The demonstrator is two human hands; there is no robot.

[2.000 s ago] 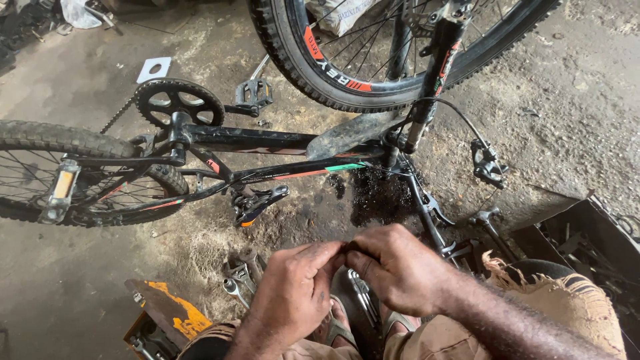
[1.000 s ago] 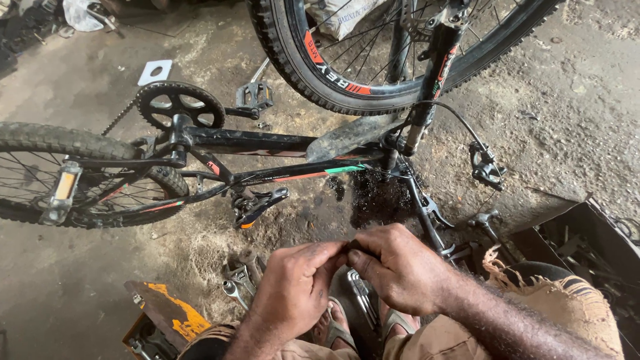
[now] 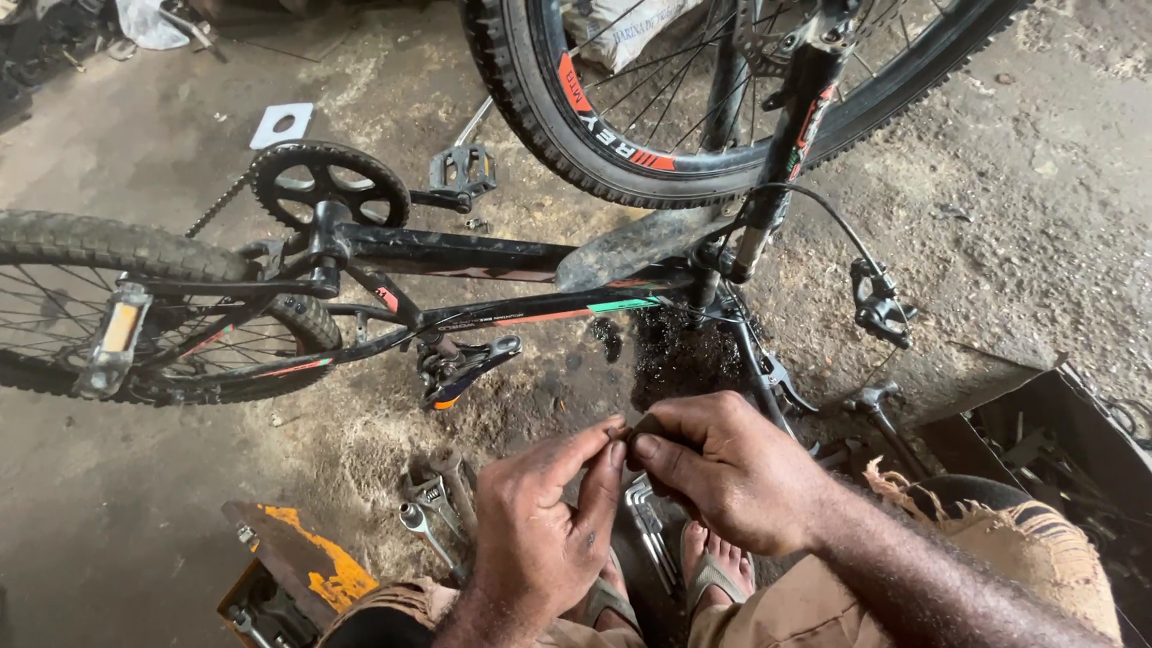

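Observation:
My left hand and my right hand meet fingertip to fingertip above my feet. Thumb and forefinger of the left pinch a tiny dark part, too small to name. The curled right fingers close on a small dark piece, mostly hidden in the hand. Beyond them a black bicycle frame lies upside down with its handlebar on the floor, its saddle low and its chainring up. The front wheel rises at the top, and a disc brake caliper hangs from its cable.
An adjustable wrench, a ratchet and a set of hex keys lie by my feet. A hammer rests near a dark metal toolbox at right. An orange and brown metal box stands at lower left. Wet dark patches mark the floor.
My left fingertips have drawn slightly apart from the right ones, showing a small gap and a tiny part. The bicycle has not moved.

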